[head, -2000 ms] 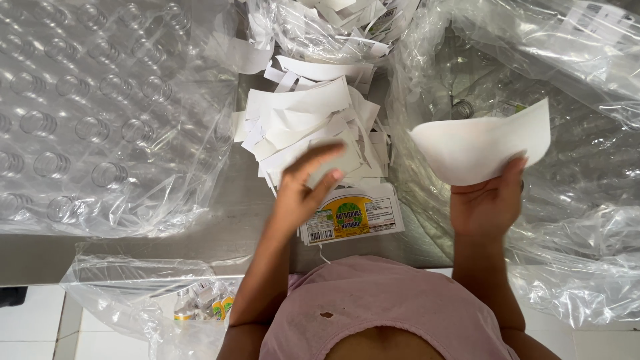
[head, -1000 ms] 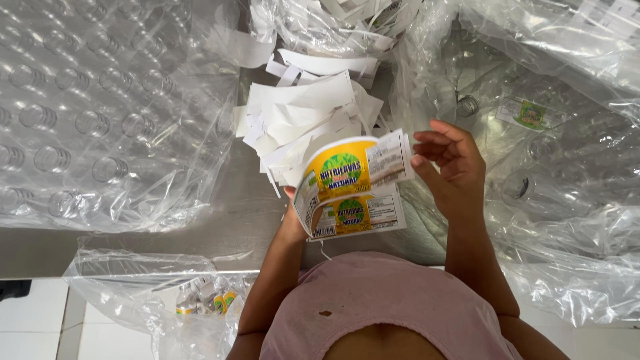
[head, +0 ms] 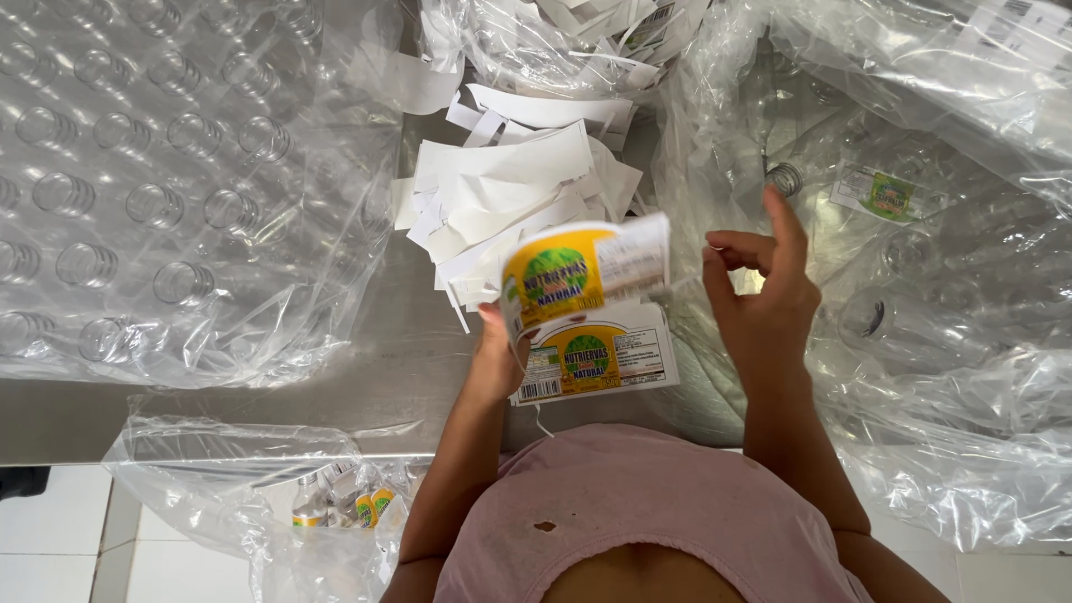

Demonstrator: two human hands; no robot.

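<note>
My left hand [head: 501, 352] grips the left end of a yellow and white printed label [head: 557, 276], which curls up over a stack of like labels [head: 599, 356] at the table's front edge. Just right of the held label's free end is my right hand [head: 758, 280], raised, with the forefinger up and the thumb near the other fingers. A thin pale strip reaches toward its fingertips; whether they touch it I cannot tell. Behind the labels lies a heap of white paper pieces [head: 511, 193].
Clear bottles [head: 197, 134] stand under plastic film at left. More clear bottles lie in a plastic bag [head: 946, 293] at right, one with a label [head: 888, 194]. A bag of paper scraps [head: 536, 59] is at the back. Labelled bottles [head: 310, 501] sit in a bag below the metal table [head: 402, 335].
Two seconds ago my right hand held up a white sheet, and my left hand was over the paper heap. Now my left hand holds a label, and my right hand is off the sheet.
</note>
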